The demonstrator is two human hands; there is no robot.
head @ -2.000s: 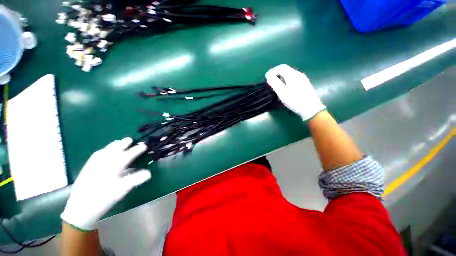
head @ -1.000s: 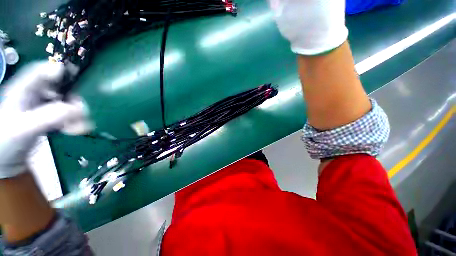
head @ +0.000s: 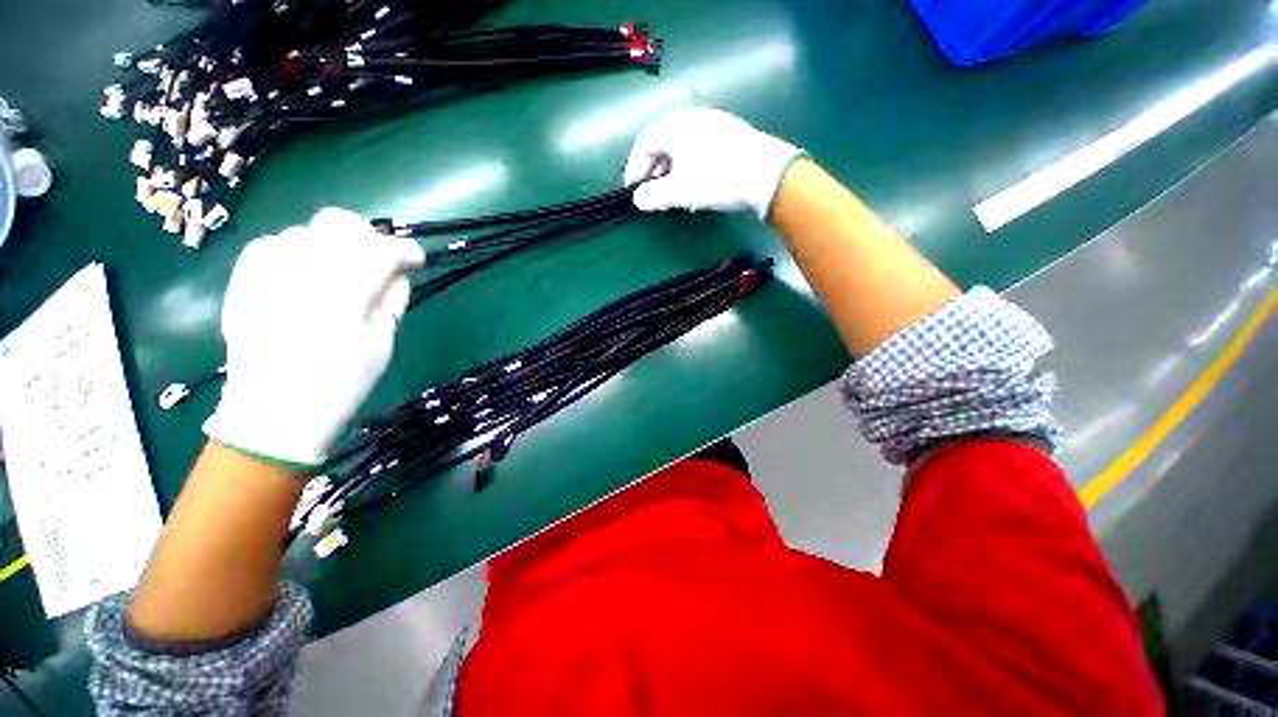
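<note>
My left hand (head: 317,329), in a white glove, is closed on the branch side of a black wire harness (head: 526,224). My right hand (head: 708,165), also gloved, pinches the harness's joined end. The harness is stretched between both hands above the bench; its left part is mostly hidden by my left hand, and a white connector (head: 174,397) shows left of it. A harness bundle (head: 561,350) lies nearer to me, its red-and-black ends at right and white connectors at lower left, partly behind my left hand.
A larger harness bundle (head: 351,63) lies at the back left of the green bench (head: 841,210). A printed paper sheet (head: 77,448) is at left, a blue tote (head: 1016,25) at back right, a long pale strip (head: 1121,147) near the bench edge. A round pale object is cut off at far left.
My right hand has come back from the rear toward me, and my left hand has moved right. A harness is now held between them. The near bundle stays on the bench.
</note>
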